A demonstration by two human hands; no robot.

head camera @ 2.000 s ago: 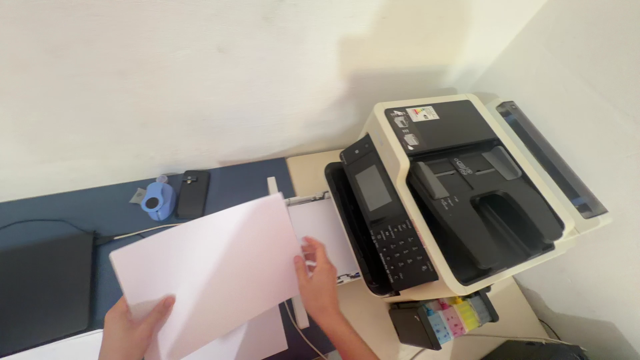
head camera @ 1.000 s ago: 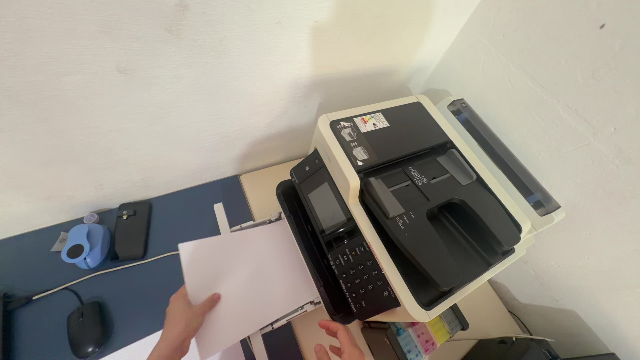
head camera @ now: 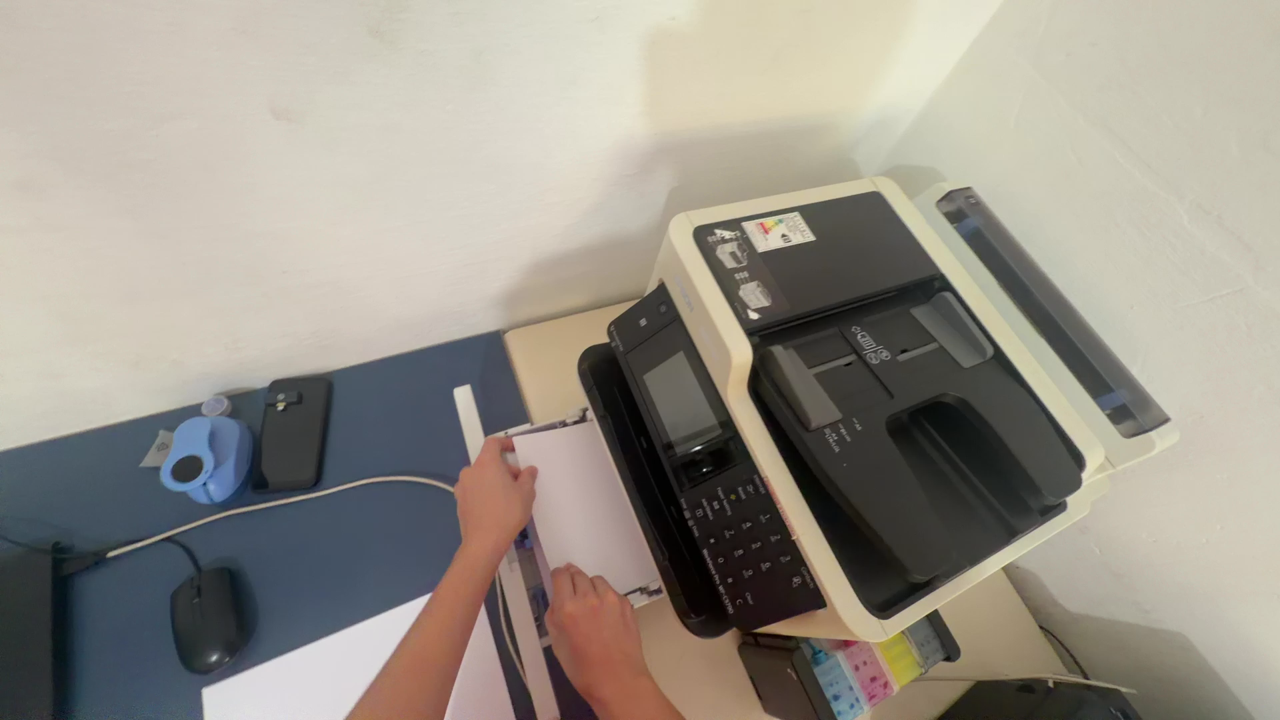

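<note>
White paper (head camera: 585, 505) lies in the pulled-out paper tray (head camera: 648, 592) at the front of a black and cream multifunction printer (head camera: 860, 400). My left hand (head camera: 496, 495) touches the paper's upper outer corner, thumb on top and fingers curled at the edge. Farther down the same outer edge, my right hand (head camera: 592, 622) rests with curled fingers against the paper's lower corner. Part of the tray's front is hidden by both hands. More white sheets (head camera: 340, 665) lie on the blue desk, partly behind my left forearm.
A black phone (head camera: 292, 435), a blue craft punch (head camera: 208, 458) and a black mouse (head camera: 205, 620) are on the blue desk (head camera: 400, 400). A pale cable (head camera: 300, 497) crosses it. Coloured ink tanks (head camera: 865, 670) stand beside the printer; walls rise behind and right.
The paper my left hand held over the tray now lies in it, farther toward the printer. My right hand has come to the paper's outer edge.
</note>
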